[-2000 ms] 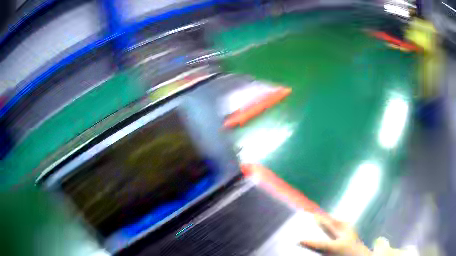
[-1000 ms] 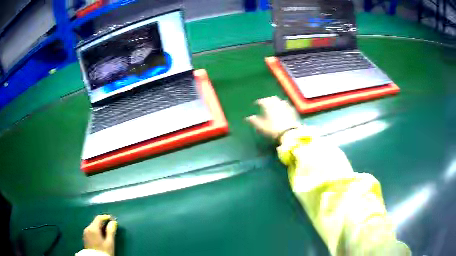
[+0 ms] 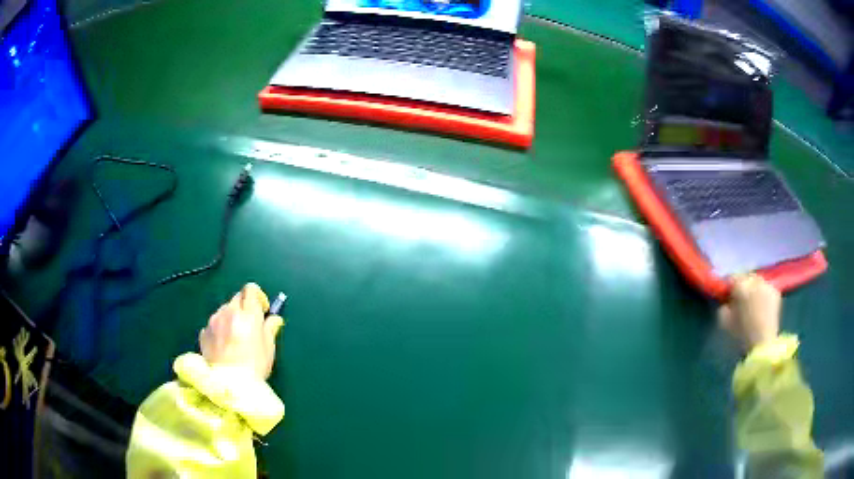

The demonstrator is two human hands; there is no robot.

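Observation:
My right hand (image 3: pixel 754 311) grips the front edge of a red-orange foam pad (image 3: pixel 679 245) at the right. An open laptop (image 3: pixel 740 206) lies on that pad, its dark screen showing green and red buttons. My left hand (image 3: pixel 238 332) is closed around a small dark plug with a metal tip (image 3: pixel 278 302), above the green bench. A second open laptop (image 3: pixel 403 65) lies on its own red-orange pad at the top centre, the top of its screen cut off by the picture's edge.
A loose black cable (image 3: pixel 220 248) with a plug end lies looped on the green bench (image 3: pixel 449 346) at the left. A bright blue monitor (image 3: pixel 37 108) stands at the left edge. Yellow strips (image 3: pixel 25 363) lie on the black side table. Blue racking is at the upper right.
The view has turned. My right hand has moved from between the laptops to the right laptop's pad and grips it. That laptop is now more turned. My left hand shows more fully, with the plug.

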